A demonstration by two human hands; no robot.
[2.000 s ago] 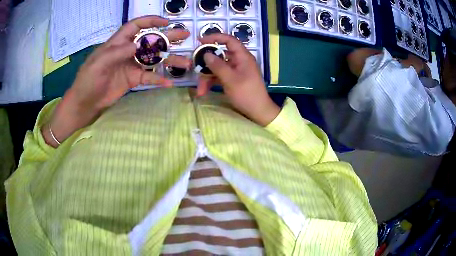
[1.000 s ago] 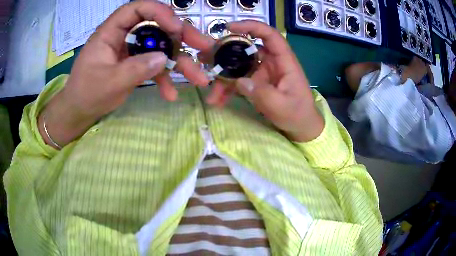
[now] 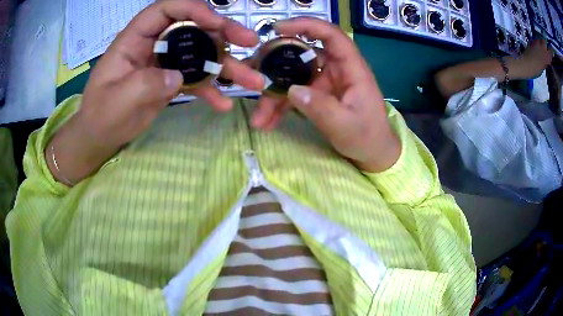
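Note:
My left hand (image 3: pixel 133 80) holds a round smartwatch head (image 3: pixel 187 52) by its rim, with the thumb at the lower edge. Its face is black with faint small text, and pale tabs sit at opposite sides of the rim. My right hand (image 3: pixel 346 92) holds a second smartwatch head (image 3: pixel 286 63) with a gold-tone rim, a dark face with faint text and pale tabs. Both faces are turned up toward me, side by side. The white blister tray (image 3: pixel 247 20) with more watch heads lies behind my hands, partly hidden by them.
Paper record sheets (image 3: pixel 95 28) lie at the upper left. A second compartment tray (image 3: pixel 420 38) of watch heads stands right of the yellow tape (image 3: pixel 345 15) on the green mat (image 3: pixel 383 68), with more trays beyond. A neighbouring person's forearm and pale striped sleeve (image 3: pixel 494 129) are at the right.
Both hands have brought the watch heads closer to the camera since the first frame. The left head's coloured display, then a blue spot, has given way to small text. The neighbour's hand has moved.

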